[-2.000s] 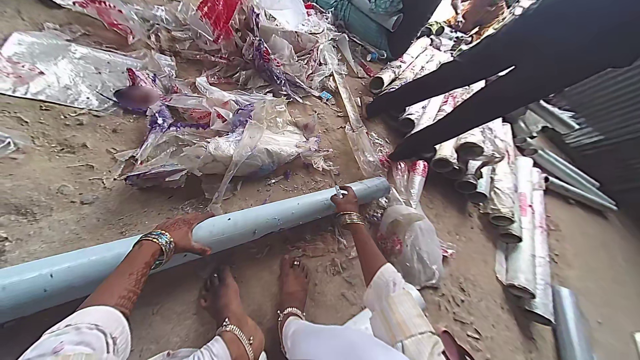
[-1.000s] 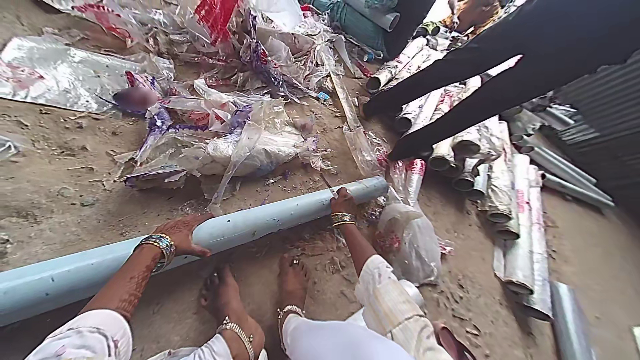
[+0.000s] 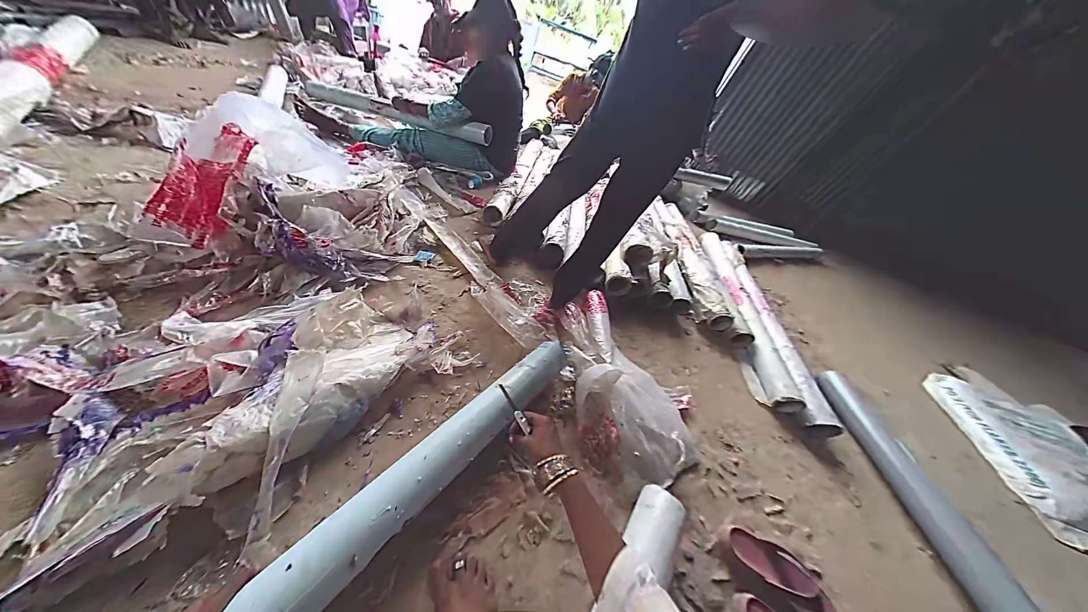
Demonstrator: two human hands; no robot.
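A long pale blue pipe point(image 3: 408, 480) lies slantwise on the bare ground, with small dark marks or holes along it. Beside its far end is my right hand point(image 3: 537, 438), wearing bangles at the wrist. Its fingers close on a small thin tool point(image 3: 520, 418), whose dark tip lies against the side of the pipe. What exact kind of tool it is cannot be told. My left hand cannot be made out in this view. A clear plastic bag point(image 3: 633, 416) rests just right of my right hand, and one bare foot point(image 3: 461, 582) shows below the pipe.
Torn plastic wrapping point(image 3: 297, 374) heaps up on the left. Wrapped pipes point(image 3: 756, 327) lie in rows beyond, near a standing person in dark clothes point(image 3: 646, 110). A seated person point(image 3: 489, 102) holds another pipe. At right are a grey pipe point(image 3: 918, 484), a printed sack point(image 3: 1011, 450) and sandals point(image 3: 773, 565).
The view has swung up and to the right. My left hand, earlier resting on the pipe, no longer shows clearly. My right hand remains near the pipe's far end.
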